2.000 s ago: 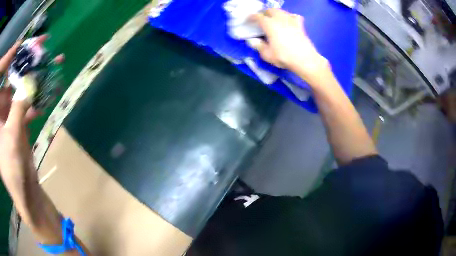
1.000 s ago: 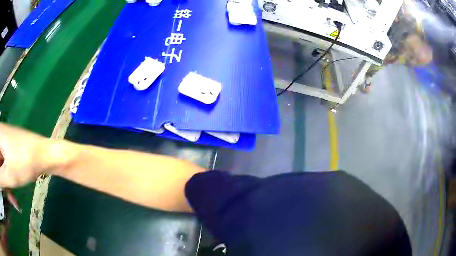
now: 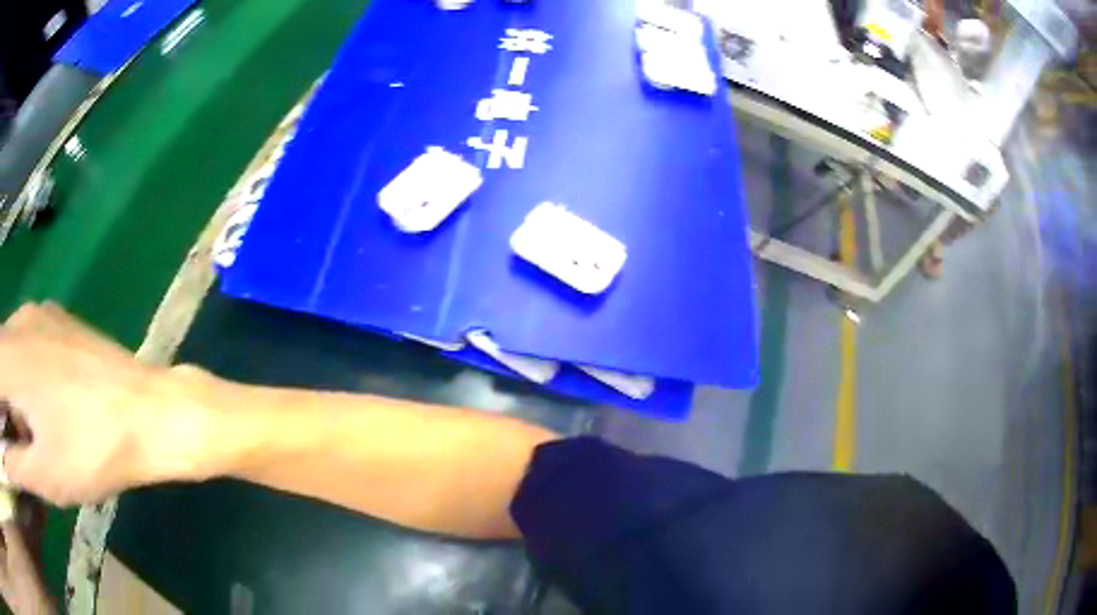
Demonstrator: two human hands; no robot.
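My right hand (image 3: pixel 84 415) is at the left edge, above the green belt, with its fingers curled and partly cut off. A sliver of my left hand (image 3: pixel 24 559) shows just below it, mostly out of the picture. A small pale and dark thing (image 3: pixel 6 495) shows between the hands at the very edge; what it is and which hand holds it cannot be told. White housing shells lie apart on the top blue sheet: one at left (image 3: pixel 430 190), one at centre (image 3: pixel 568 249), and more at the far right corner (image 3: pixel 674 54).
The stacked blue sheets (image 3: pixel 397 270) have white lettering; pale shells show beneath their near edge. The green belt (image 3: pixel 132 204) with its worn pale rim (image 3: pixel 181 300) runs along the left. A dark mat (image 3: pixel 337 565) lies under my forearm. A white wheeled table (image 3: pixel 830 108) stands at upper right.
My right hand has gone from a white shell on the blue sheets to the left edge, beside my left hand. The view has turned, and my left hand is now mostly out of it.
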